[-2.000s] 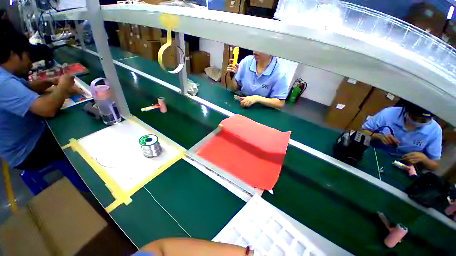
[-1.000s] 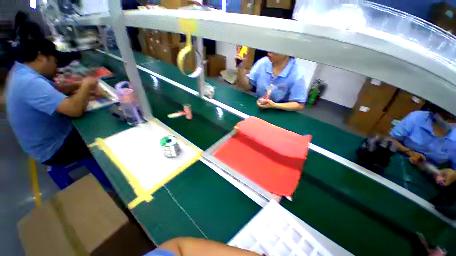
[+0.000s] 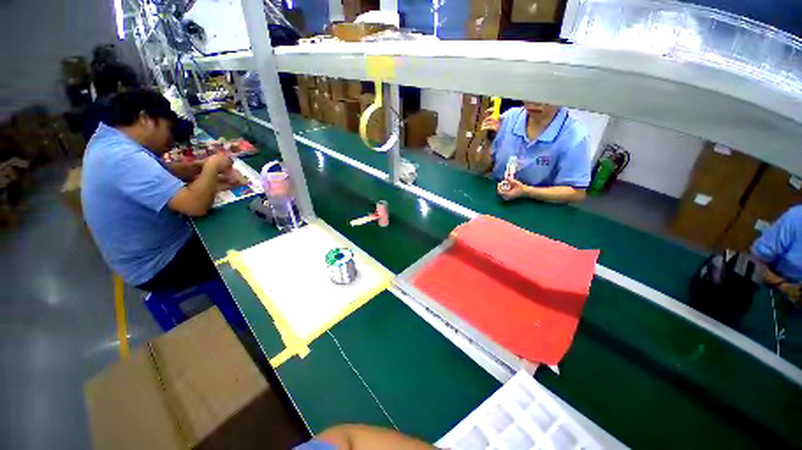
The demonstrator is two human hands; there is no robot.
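Neither of my hands is in view. Only part of my bare forearm [image 3: 374,437] shows at the bottom edge, cut off by the frame. The white plastic tray [image 3: 526,417] with square pockets lies at the bottom, partly cut off. A red sheet [image 3: 506,286] lies in a shallow pale frame beyond it. The solder wire spool [image 3: 341,267] stands on a white sheet [image 3: 286,281] edged with yellow tape.
A green conveyor belt with a pink unit [image 3: 382,214] runs behind the bench. A metal post [image 3: 280,114] holds a shelf rail [image 3: 492,68] with a hanging tape roll [image 3: 376,128]. A cardboard box [image 3: 180,387] stands lower left. People in blue shirts sit left and across.
The view has swung left, so the bench, red sheet and spool appear further right. The person at the far right is now mostly out of frame, and less of my forearm shows.
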